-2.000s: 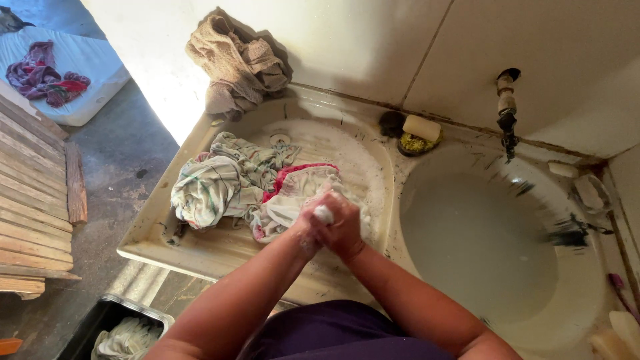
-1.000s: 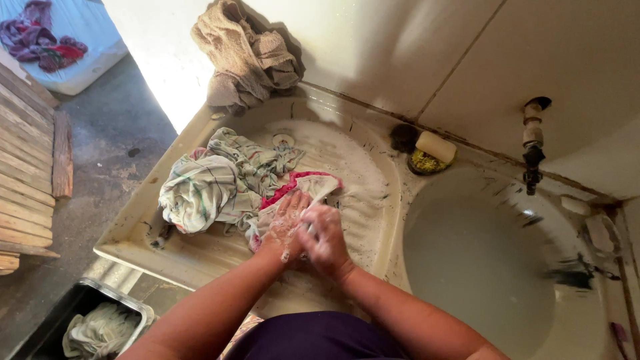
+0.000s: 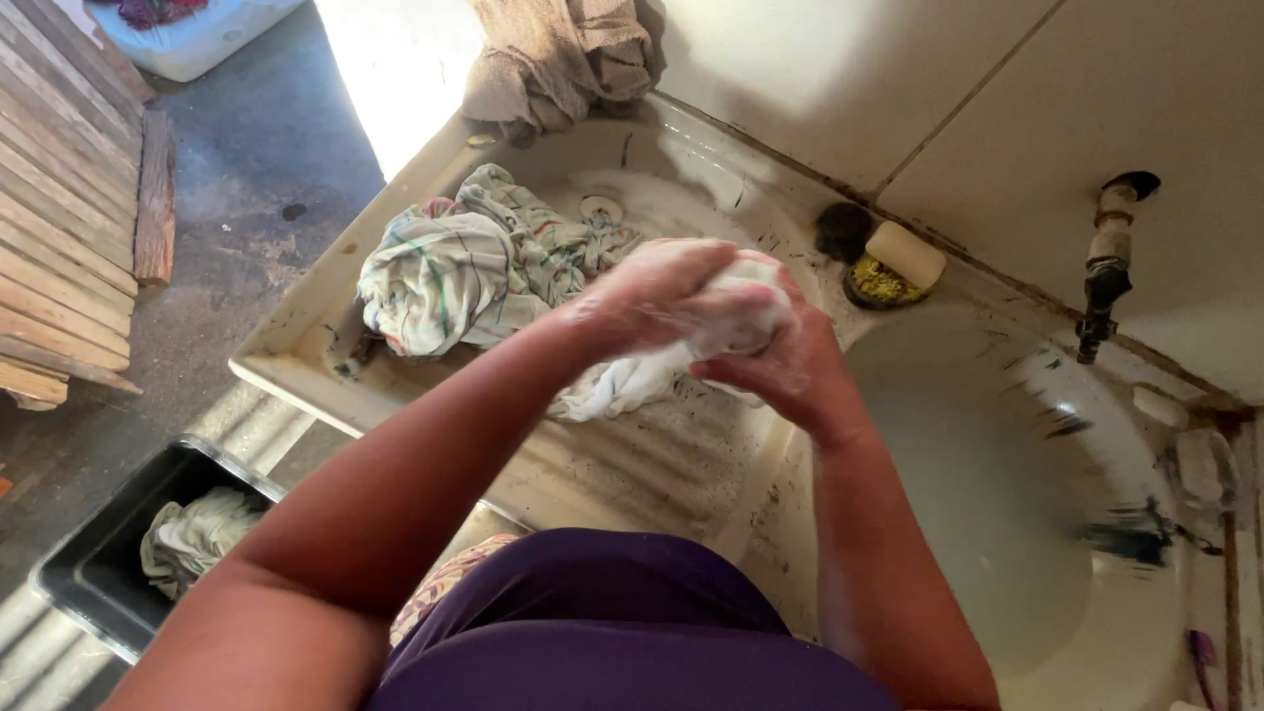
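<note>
Above the ribbed washboard side of the sink [image 3: 612,474], my left hand [image 3: 662,296] and my right hand [image 3: 790,355] press together around a soapy white cloth [image 3: 736,316]. Suds cover the fingers, and the left hand is blurred. A pale piece of the cloth hangs below onto the ribs. Just left of it lies a bunched, wet checked cloth [image 3: 434,281] with green and red lines. Whether something else is inside the hands is hidden.
A brown towel [image 3: 563,59] lies over the back corner. Right are a soap bar [image 3: 904,255] on a yellow scourer [image 3: 886,281], the water-filled basin [image 3: 968,484] and a tap [image 3: 1101,286]. A black tub [image 3: 94,573] holding cloth stands lower left.
My hands have come together around the white cloth and lifted off the ribs, where they were rubbing lower down a second ago. The red edge seen earlier no longer shows.
</note>
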